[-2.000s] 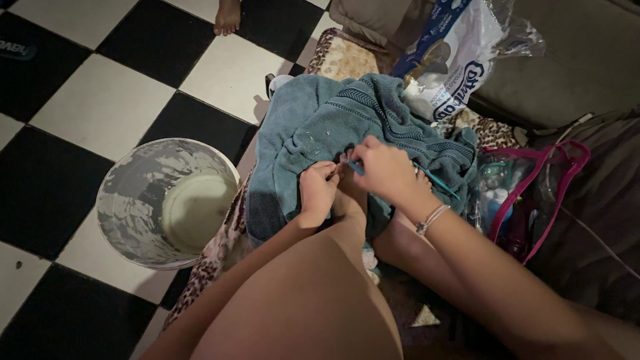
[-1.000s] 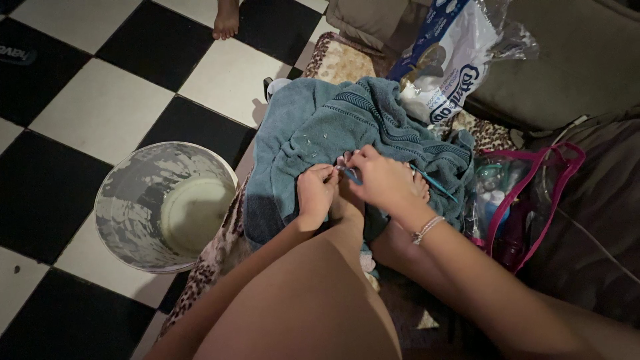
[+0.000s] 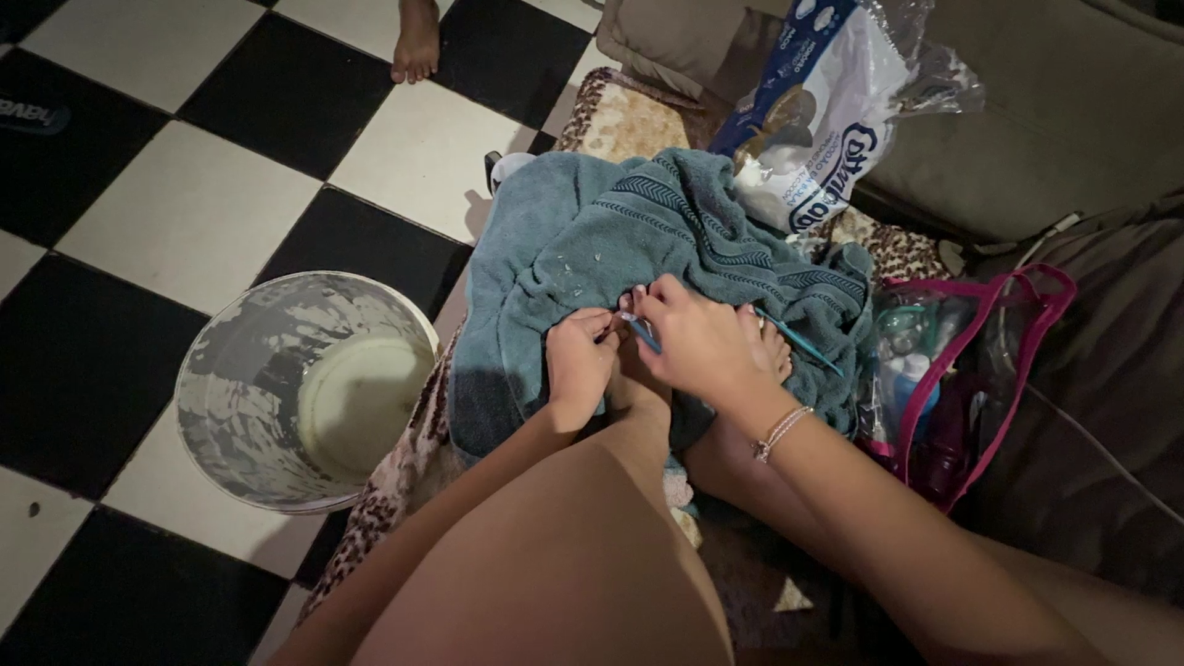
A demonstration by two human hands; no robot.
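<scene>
My right hand (image 3: 694, 338) is closed on a thin blue tool (image 3: 641, 331), its kind too small to tell, with the tip at the toes of one foot. On that same foot's toes rest the fingers of my left hand (image 3: 581, 356); whether they grip a toe is hidden. Both feet are on a crumpled teal towel (image 3: 592, 240) with small pale flecks on it. A second slim blue stick-like tool (image 3: 800, 340) lies on the towel, beside the toes of the other foot (image 3: 772, 344).
At the left, a grey-streaked bucket (image 3: 236, 388) holds cloudy liquid. An opened cotton bag (image 3: 832, 120) lies behind the towel. A clear pouch with pink trim (image 3: 911, 370) holds bottles at the right. Another person's bare foot (image 3: 416, 46) stands on the checkered floor (image 3: 231, 194).
</scene>
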